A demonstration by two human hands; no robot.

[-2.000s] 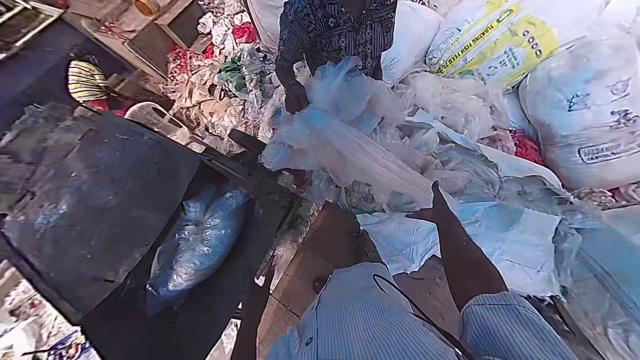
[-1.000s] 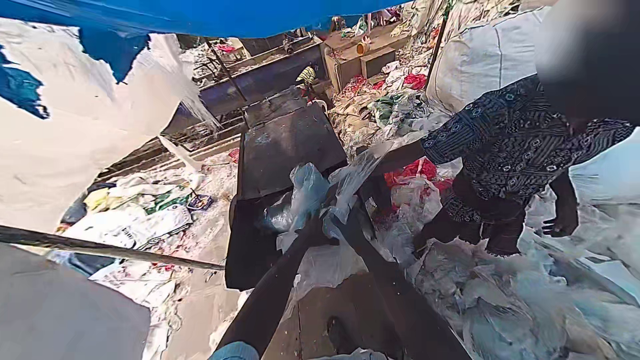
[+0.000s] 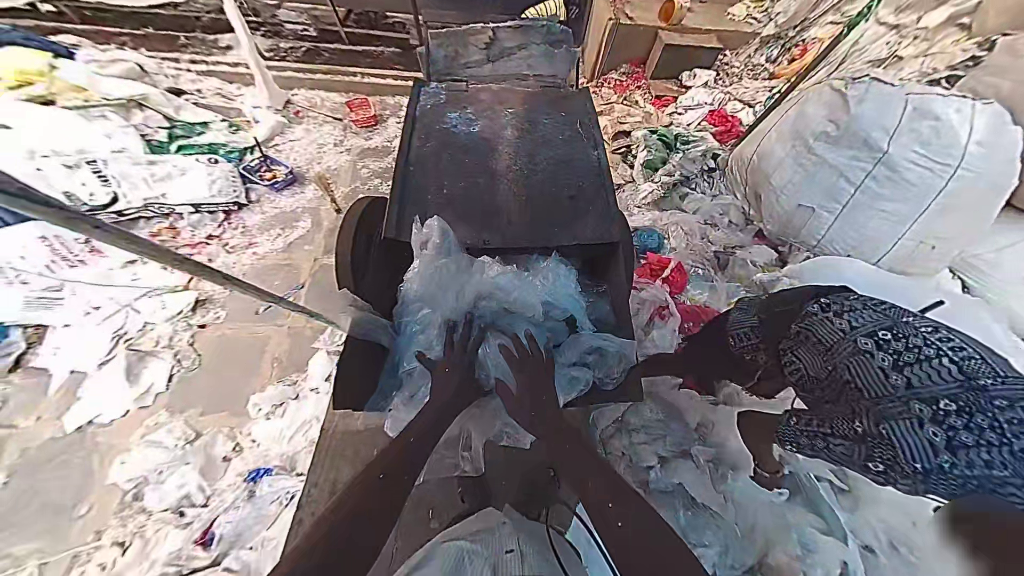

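Observation:
A bundle of clear plastic film (image 3: pixel 472 296) fills the mouth of a dark metal machine (image 3: pixel 512 168) in front of me. My left hand (image 3: pixel 454 364) lies on the near side of the film with its fingers spread. Just right of it, my right hand (image 3: pixel 528 380) presses on the same film, fingers also apart. Neither hand is closed around the film. Some of the film hangs over the near edge of the opening, below my hands. The inside of the machine under the film is hidden.
A co-worker in a patterned shirt (image 3: pixel 896 384) bends at the right, one arm reaching toward the machine's side. Large white sacks (image 3: pixel 864 176) stand behind them. A long pole (image 3: pixel 160 248) slants in from the left. Loose plastic sheets (image 3: pixel 720 472) cover the floor on both sides.
The view has swung to face the machine. Two seconds ago the co-worker held film by my right hand; now both my hands are on film in the machine's mouth, and the co-worker bends lower.

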